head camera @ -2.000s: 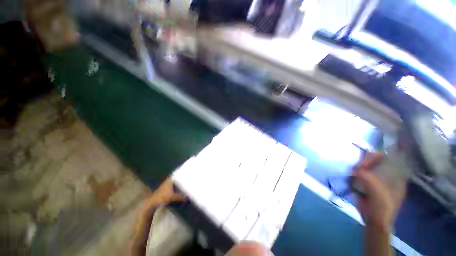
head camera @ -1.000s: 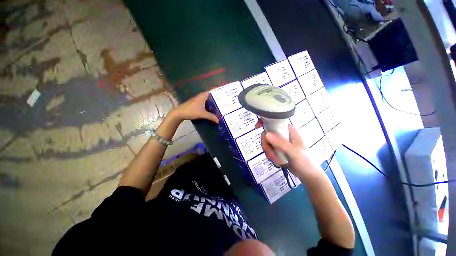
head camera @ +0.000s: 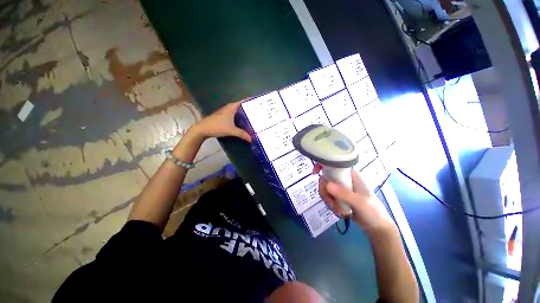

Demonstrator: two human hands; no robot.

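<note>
A block of several product boxes (head camera: 307, 96) stands label side up on the green work surface (head camera: 237, 47), white faces with small black print. My right hand (head camera: 355, 198) is closed around the handle of the cream-grey barcode scanner (head camera: 329, 144), held above the block with its oval head over the middle rows. My left hand (head camera: 224, 123) rests against the block's left side near its far corner, fingers and thumb apart. The block's lower right part is partly hidden by the scanner and my right hand.
The black conveyor belt (head camera: 361, 35) runs along the right of the green surface, past a metal rail (head camera: 312, 32). The scanner cable (head camera: 427, 190) crosses the belt. A black device (head camera: 462, 50) and a white unit (head camera: 494, 177) are at the right. The patchy floor (head camera: 89, 100) is at left.
The scanner and my right hand have moved down and slightly right over the block. The block and my left hand appear slightly further left and up.
</note>
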